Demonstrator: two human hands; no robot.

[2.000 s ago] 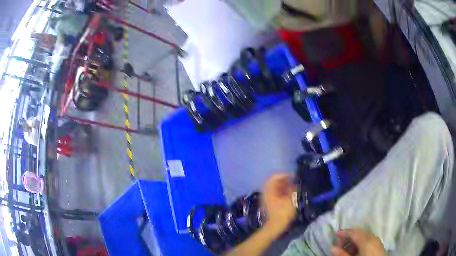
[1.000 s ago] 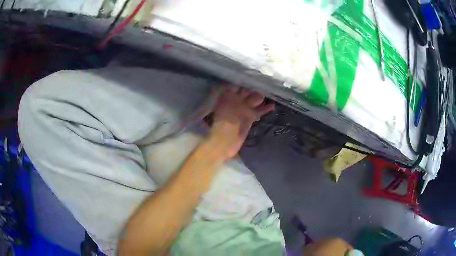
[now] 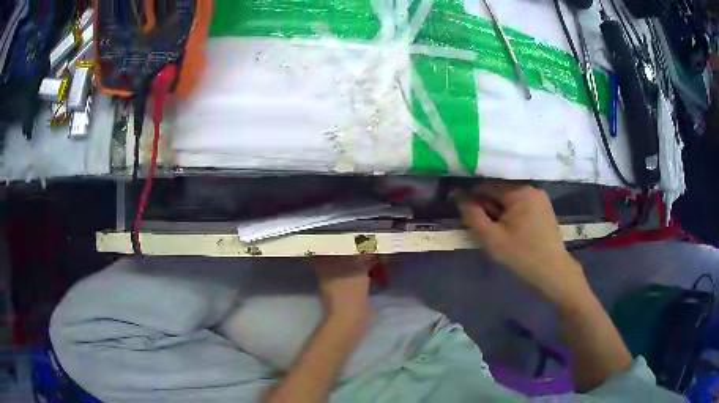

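The bench drawer [image 3: 307, 243] is pulled open under the bench, its pale wooden front edge above my lap. My right hand [image 3: 516, 224] reaches over the drawer's right part, fingers bent; whether they pinch anything is unclear. My left hand [image 3: 344, 271] is below the drawer front, its fingers hidden behind the wood. A white folded paper or bag [image 3: 319, 220] lies in the drawer opening. The rest of the drawer's contents is dark and blurred.
On the bench's white cover [image 3: 299, 102] lie an orange-framed multimeter [image 3: 150, 47], a thin metal rod [image 3: 508, 51], a black corded tool [image 3: 631, 98] and white-yellow blocks [image 3: 79, 98]. The red lead [image 3: 147, 189] hangs over the drawer.
The view turned from the blue crate to the bench. The drawer, shut one second ago, is now open. My right hand has come over it; my left hand is below its front.
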